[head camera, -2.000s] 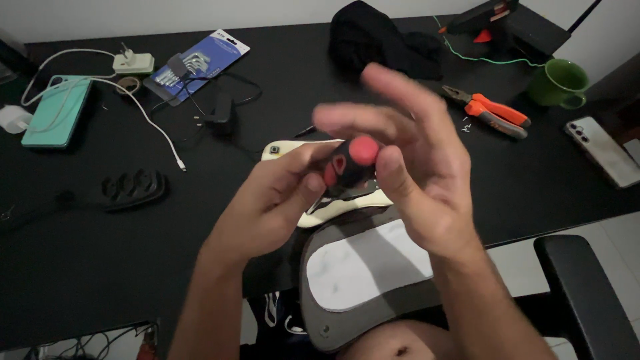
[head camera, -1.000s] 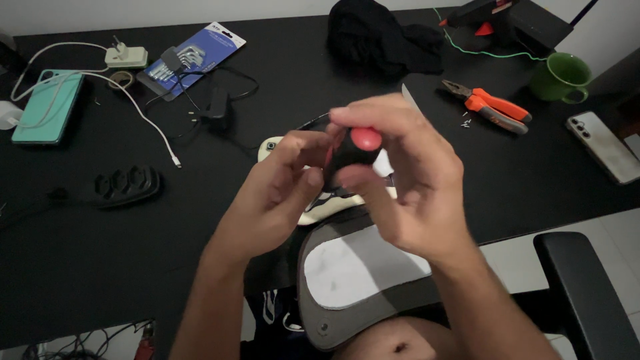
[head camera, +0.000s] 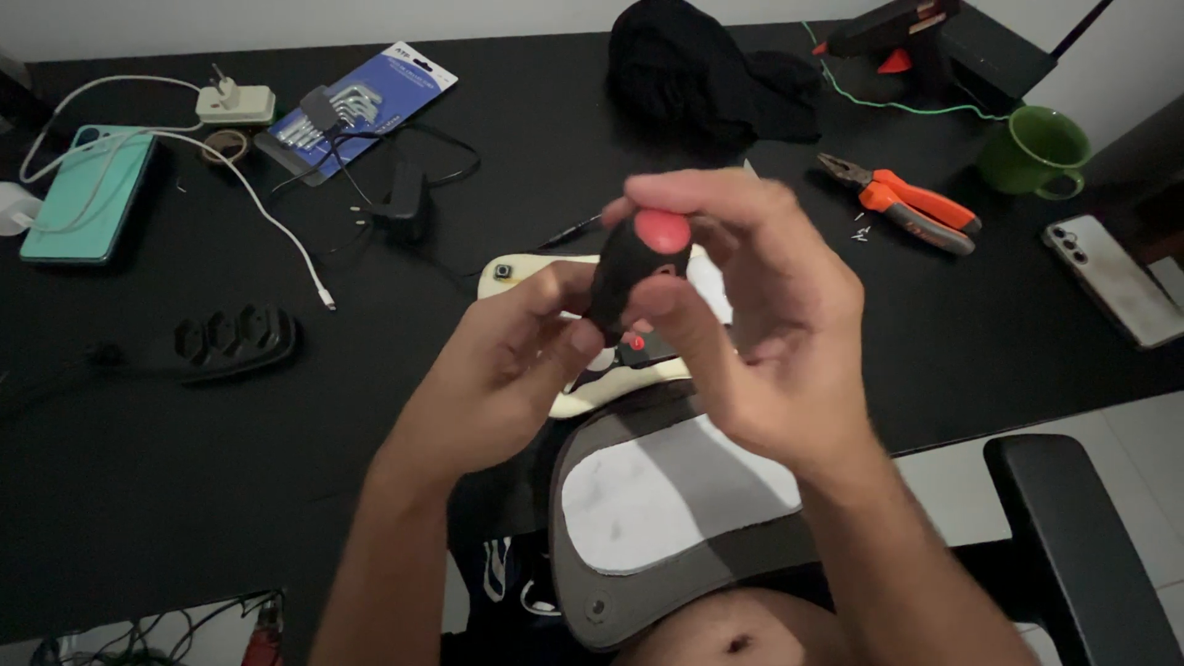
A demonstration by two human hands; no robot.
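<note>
A black and red screwdriver handle (head camera: 622, 268) points its red end up toward the camera. My right hand (head camera: 777, 305) closes its thumb and fingers around the upper part of it. Lower on the same handle, the thumb and fingers of my left hand (head camera: 509, 370) pinch it. The rest of the tool is hidden behind my hands. Beneath them lies a cream plastic shell (head camera: 527, 268) with a small square part at its upper left corner, largely covered by my hands. Below that, a grey padded piece with a white panel (head camera: 638, 499) rests at the desk edge over my lap.
Orange-handled pliers (head camera: 911, 208) lie beside tiny screws (head camera: 860, 229), near a green mug (head camera: 1036, 153) and a phone (head camera: 1115, 277). Black cloth (head camera: 694, 79) and a glue gun (head camera: 911, 37) are behind. Leftward are a hex key pack (head camera: 361, 111), a black adapter (head camera: 407, 199) and a power strip (head camera: 236, 342).
My right hand's fingers were spread out two seconds ago and have since curled in around the screwdriver handle. My left hand keeps its hold on the handle.
</note>
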